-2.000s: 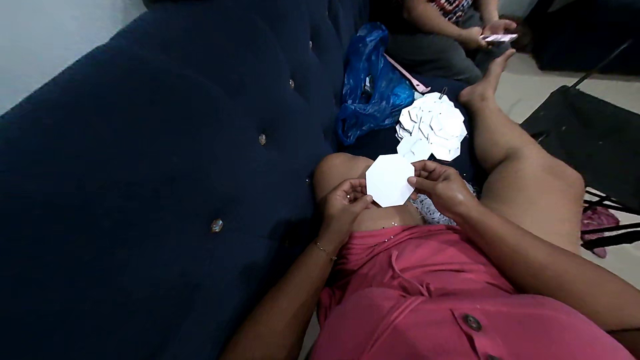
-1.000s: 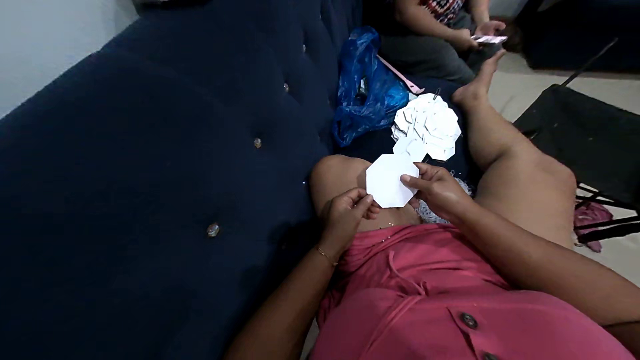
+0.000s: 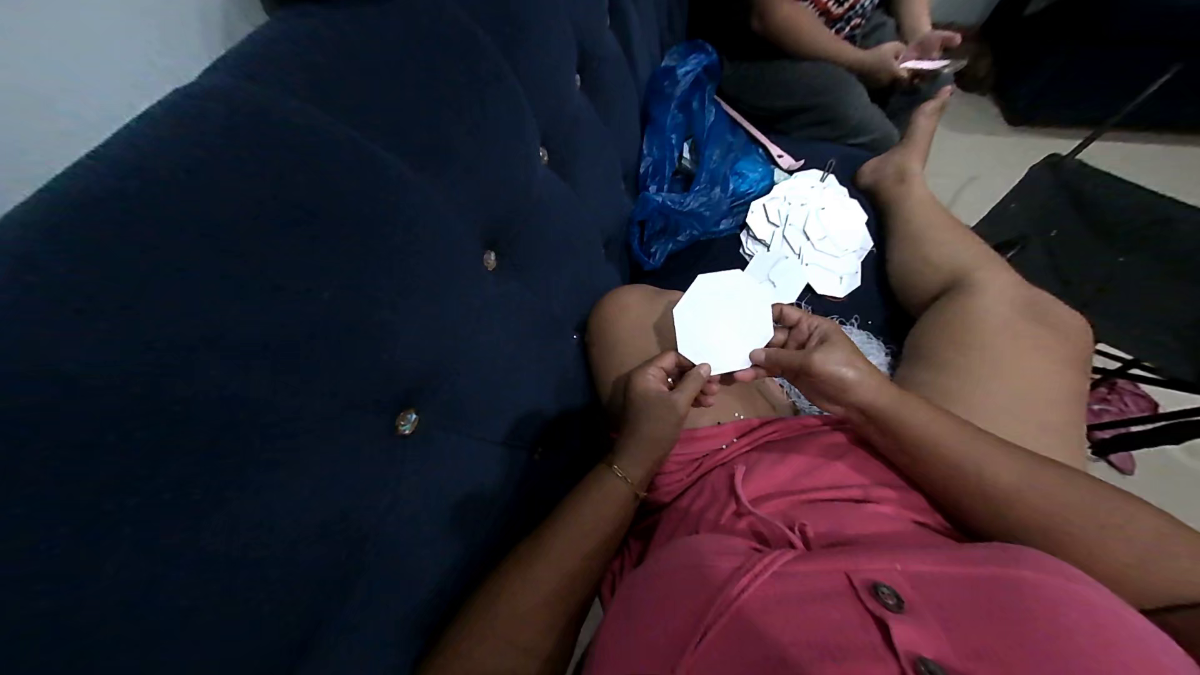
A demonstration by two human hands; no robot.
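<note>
Between my two hands is a white octagonal card (image 3: 723, 322), held above my lap with its blank face up. My left hand (image 3: 662, 398) pinches its lower left edge between thumb and fingers. At the lower right edge, my right hand (image 3: 817, 359) has its thumb on the face and its fingers at the side and beneath. Just beyond the card, a heap of white cut paper pieces (image 3: 825, 230) lies on the seat, and a smaller white piece (image 3: 780, 274) shows at its near side. White stringy material (image 3: 867, 347) is partly hidden behind my right hand.
A blue plastic bag (image 3: 698, 173) lies against the dark blue tufted sofa back (image 3: 309, 309), with a pink strip-like object (image 3: 759, 136) beside it. Another person (image 3: 820, 75) sits at the far end, holding a phone-like object. A black fabric piece on a frame (image 3: 1106, 253) stands at the right.
My right thumb has shifted from the card's right side on its face to the lower right edge. My left hand still grips the lower left. The heap and bag have not moved.
</note>
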